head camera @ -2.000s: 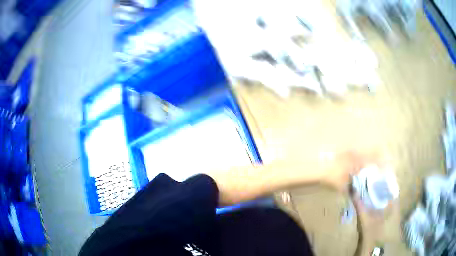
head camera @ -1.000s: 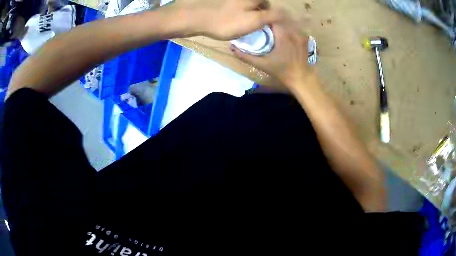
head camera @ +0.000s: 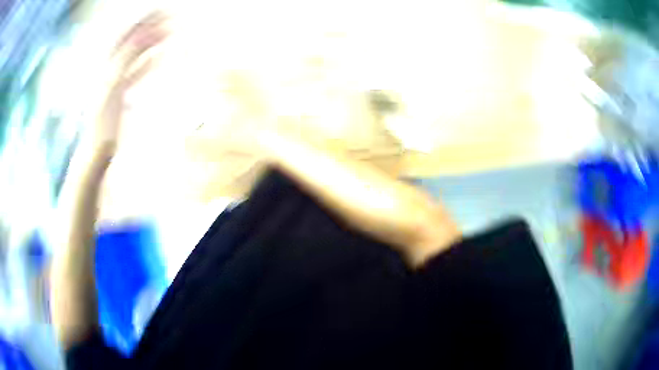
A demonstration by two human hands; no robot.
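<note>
The view is badly blurred and overexposed. My left hand (head camera: 143,45) is at the upper left with the arm stretched up along the left side. Its fingers look apart, and I see nothing in it, though glare hides the area around it. My right forearm crosses the middle toward the upper left. My right hand is washed out in the glare over the table, so its fingers and anything in it cannot be made out. A dark blurred shape, apparently the hammer (head camera: 382,102), lies on the table (head camera: 498,155) right of my right forearm.
A blue crate (head camera: 130,274) stands at the lower left beside the table. Blurred grey-white heaps (head camera: 629,72) lie at the upper right. A red stool or similar red object (head camera: 614,253) and blue objects (head camera: 614,184) are at the right, past the grey floor (head camera: 498,199).
The view has swung and blurred. My hands, together around a white part a second ago, are now apart. My left hand has moved out to the left. The white part can no longer be made out.
</note>
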